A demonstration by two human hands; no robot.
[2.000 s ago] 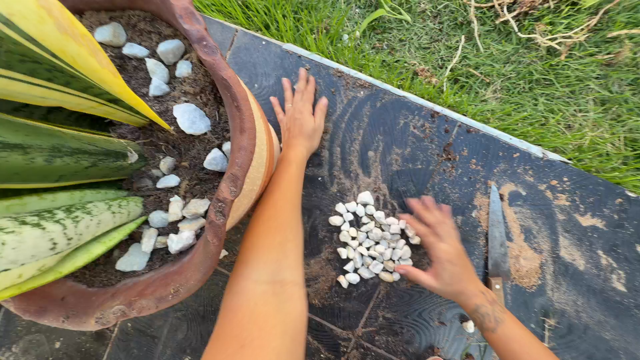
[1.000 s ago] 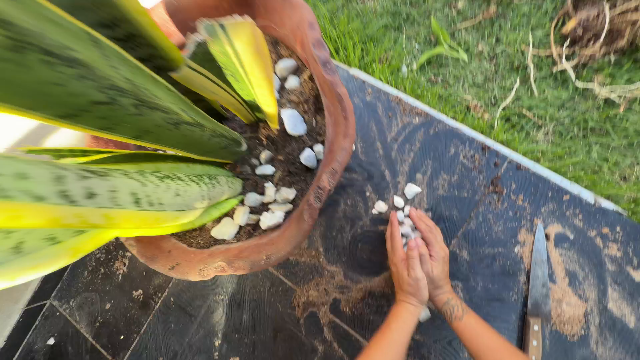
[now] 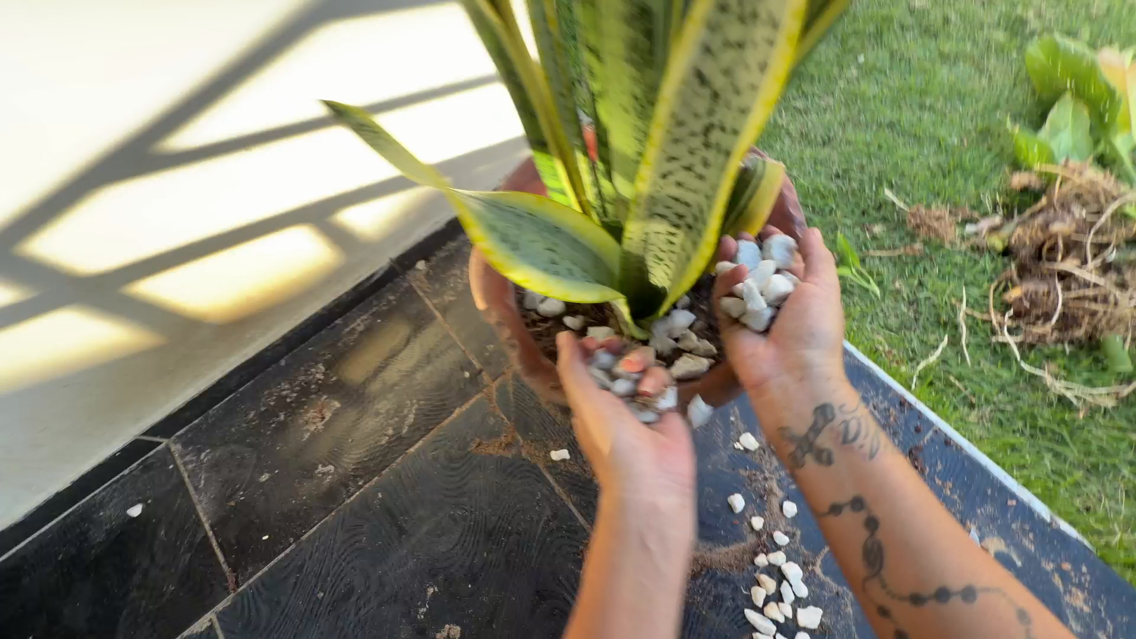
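A snake plant (image 3: pixel 701 151) with yellow-edged leaves stands in a round terracotta pot (image 3: pixel 501 311). My left hand (image 3: pixel 626 426), palm up, cups white pebbles (image 3: pixel 621 377) over the pot's near rim. My right hand (image 3: pixel 790 319) holds a heap of white pebbles (image 3: pixel 759 284) in its palm over the pot's right side. One white stone (image 3: pixel 699 411) shows just below the rim, beside my left hand. White stones (image 3: pixel 690 342) lie on the dark soil between my hands. The leaves hide the back of the pot.
More white pebbles (image 3: pixel 781 577) lie on the dark floor tiles (image 3: pixel 382 524), which bear scattered soil. A pale wall (image 3: pixel 177 222) rises at left. Grass (image 3: pixel 887 115) borders the tiles at right, with a heap of uprooted plant roots (image 3: pixel 1056 266) on it.
Both hands have moved from the floor up to the pot, with pebbles in them. The pile they gathered together one second ago is partly lifted. The view has swung toward the wall.
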